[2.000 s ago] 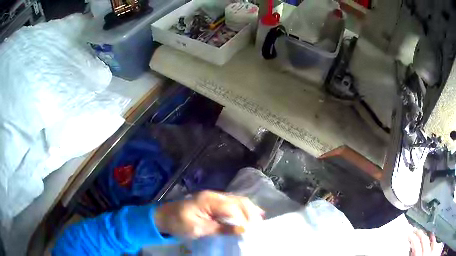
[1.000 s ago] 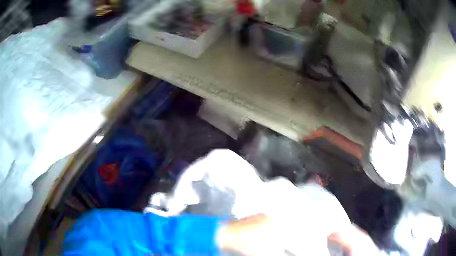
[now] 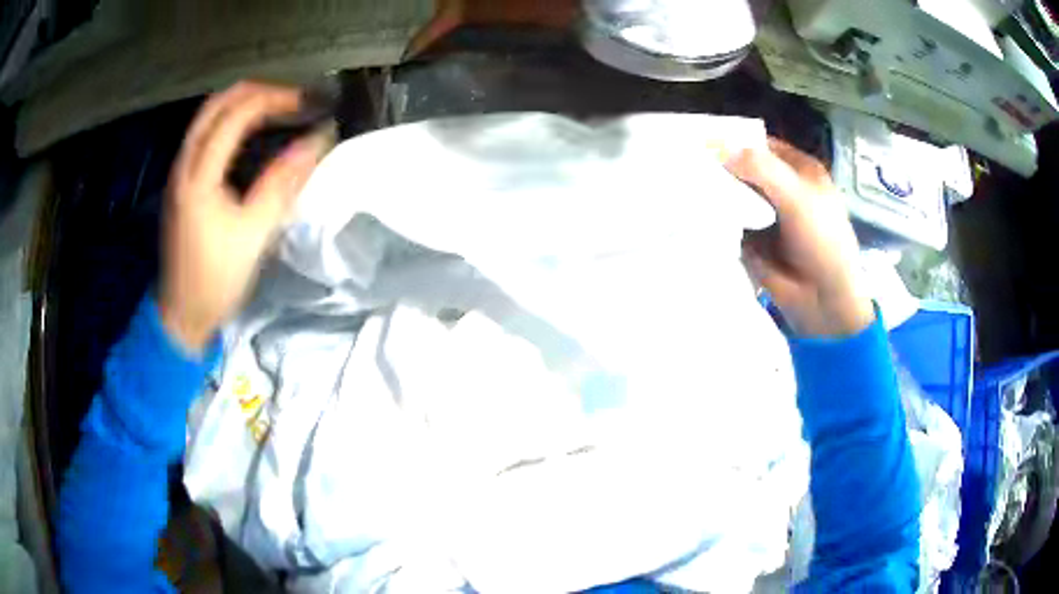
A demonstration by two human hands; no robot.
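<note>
A white garment piece (image 3: 557, 337) is spread over my lap, with a small yellow print at its lower left. Its upper edge lies below the rounded pale metal machine end (image 3: 671, 35). My left hand (image 3: 232, 209) is raised at the cloth's upper left corner, blurred, with fingers curved and apart; a dark shape shows at its fingertips, and I cannot tell whether it holds it. My right hand (image 3: 801, 226) pinches the cloth's upper right corner between thumb and fingers.
Blue plastic crates (image 3: 938, 348) stand at the right, with pale pieces in and around them. A white vented box (image 3: 900, 180) is at the upper right, under a pale machine part (image 3: 929, 70). The worn table edge (image 3: 209, 75) runs along the upper left.
The view has swung right and down toward my lap. The cloth, bunched earlier, is now spread out. My hands have moved apart to its two upper corners.
</note>
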